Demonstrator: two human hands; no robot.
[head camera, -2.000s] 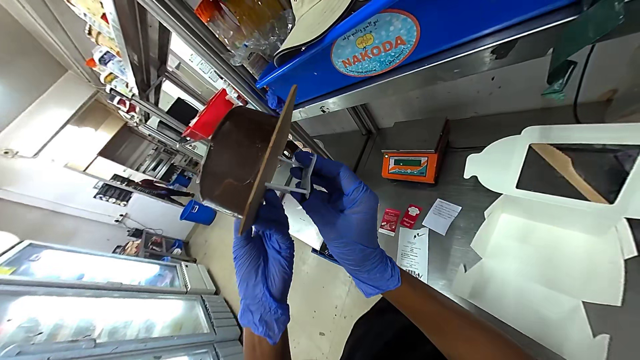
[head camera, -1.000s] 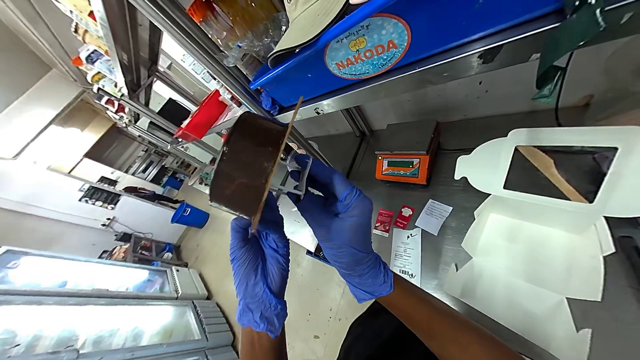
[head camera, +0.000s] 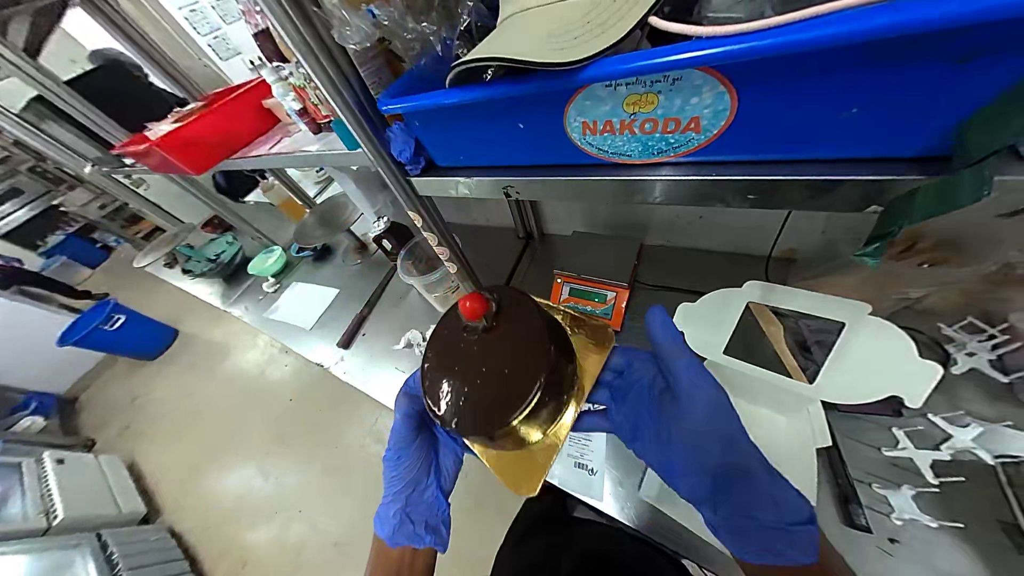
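Note:
A round chocolate-glazed cake with a red cherry on top rests on a gold cake board, held above the floor by the counter edge. Beneath and at the left of the board is my gloved left hand, its fingers partly hidden under it. My gloved right hand is at the board's right edge, palm toward it and thumb raised; its fingertips are partly hidden, so whether they grip the board cannot be told. An unfolded white cake box with a window lies on the counter to the right.
An orange digital scale stands behind the cake. White plastic stands lie at the far right. A blue tub sits on the shelf above. On the left counter are a spatula, a clear plastic tub and a paper.
The cake and board, earlier tipped steeply on edge, now sit flatter with the top and cherry showing. The white stand earlier by my right hand at the board's underside no longer shows there. The view has shifted.

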